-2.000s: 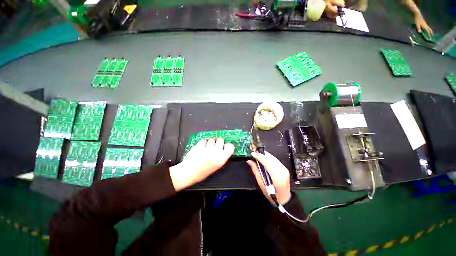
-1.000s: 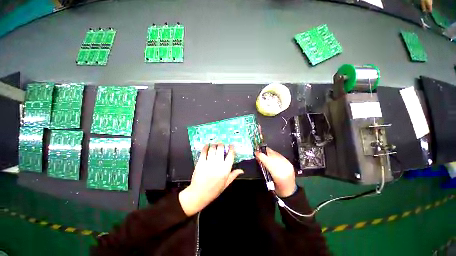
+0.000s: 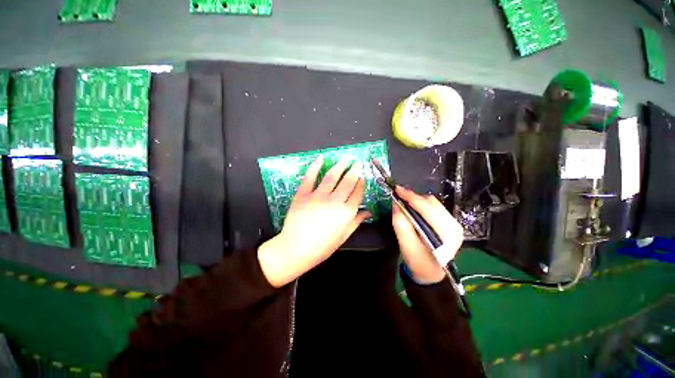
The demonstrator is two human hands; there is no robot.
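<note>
A green circuit board (image 3: 285,173) lies slightly tilted on the black mat (image 3: 281,103) in front of me. My bare left hand (image 3: 314,221) lies flat over the board with fingers spread, pressing on its middle and hiding part of it. My bare right hand (image 3: 425,232) grips the soldering iron (image 3: 422,221) like a pen. The iron's tip is over the board's upper right part; whether it touches cannot be told. The cord runs from the iron to the right.
A pale yellow tub (image 3: 451,114) with silvery bits stands behind my right hand. Right of it are a black scrap tray (image 3: 474,177), a grey-black box (image 3: 551,214) and a solder spool (image 3: 573,100). Several boards (image 3: 111,118) lie at left; others (image 3: 533,26) lie on the grey conveyor (image 3: 333,37).
The view has moved down and closer to the mat. The worked board lies flatter than at first. The iron tip has shifted from the board's right edge to over its upper right part.
</note>
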